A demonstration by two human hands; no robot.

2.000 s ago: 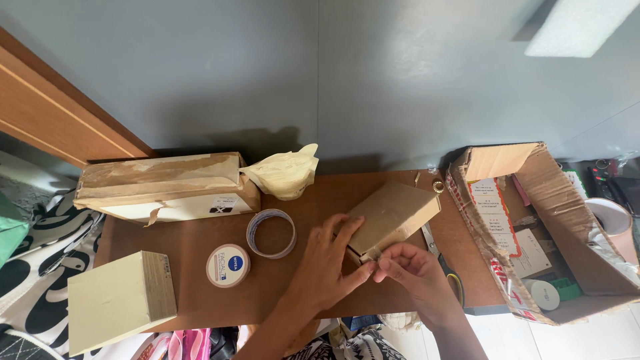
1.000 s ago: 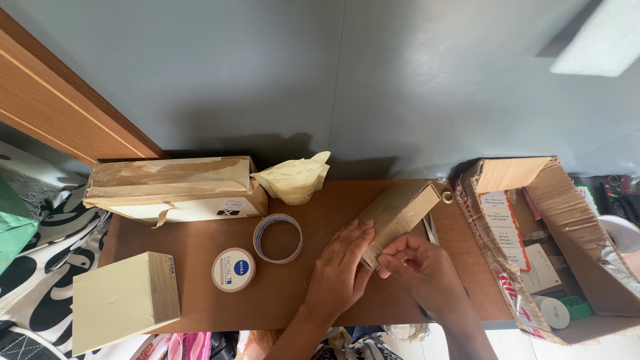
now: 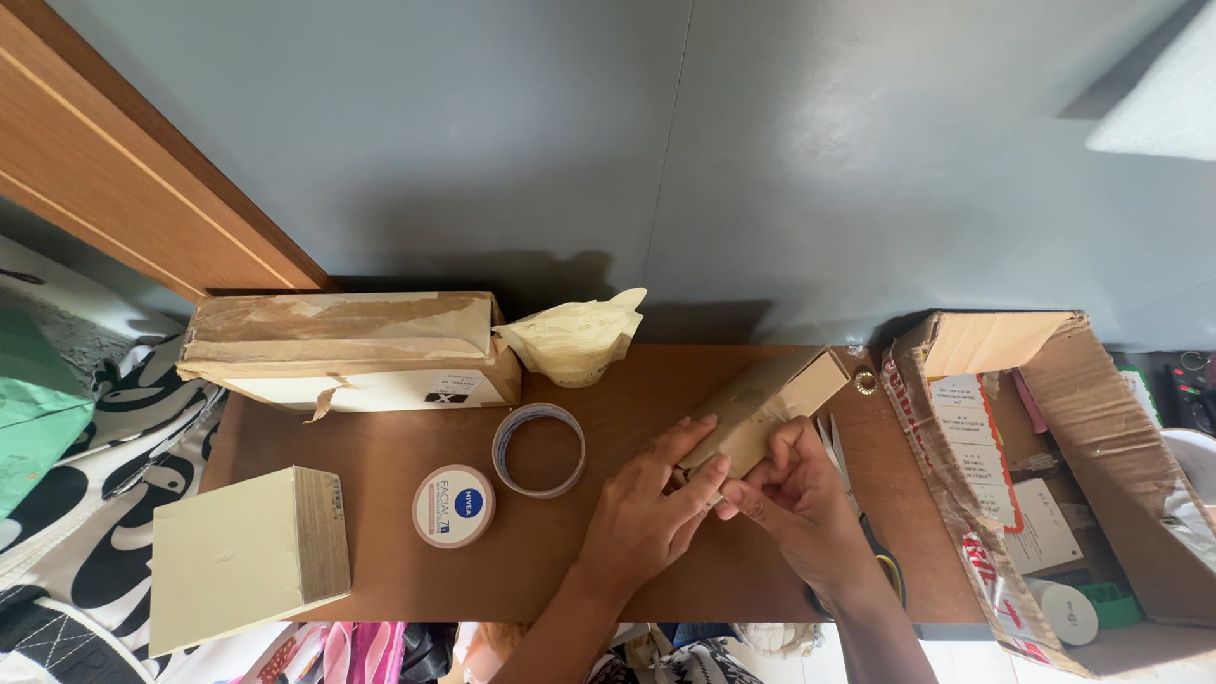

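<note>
A small cardboard box (image 3: pixel 760 408) stands tilted on the brown wooden table, with clear tape on the side facing me. My left hand (image 3: pixel 655 494) grips its near left end, fingers spread over the top edge. My right hand (image 3: pixel 788 503) is at the near corner, thumb and forefinger pinched together; what is between them is too small to tell. Scissors (image 3: pixel 855 503) with black and yellow handles lie partly hidden behind my right hand and wrist. A roll of tape (image 3: pixel 539 451) and a round Nivea jar (image 3: pixel 454 506) lie left of my left hand.
A long taped cardboard box (image 3: pixel 351 351) and a cream pouch (image 3: pixel 579 337) stand at the back left. A thick book or block (image 3: pixel 247 560) lies front left. On the right is an open cardboard box (image 3: pixel 1107 456) holding cards and small containers. A gold ring-shaped item (image 3: pixel 865 381) lies near it.
The small box has been tipped, so its narrow taped side shows more than two seconds ago. My left hand has shifted along its edge, and my right hand stays at the near corner.
</note>
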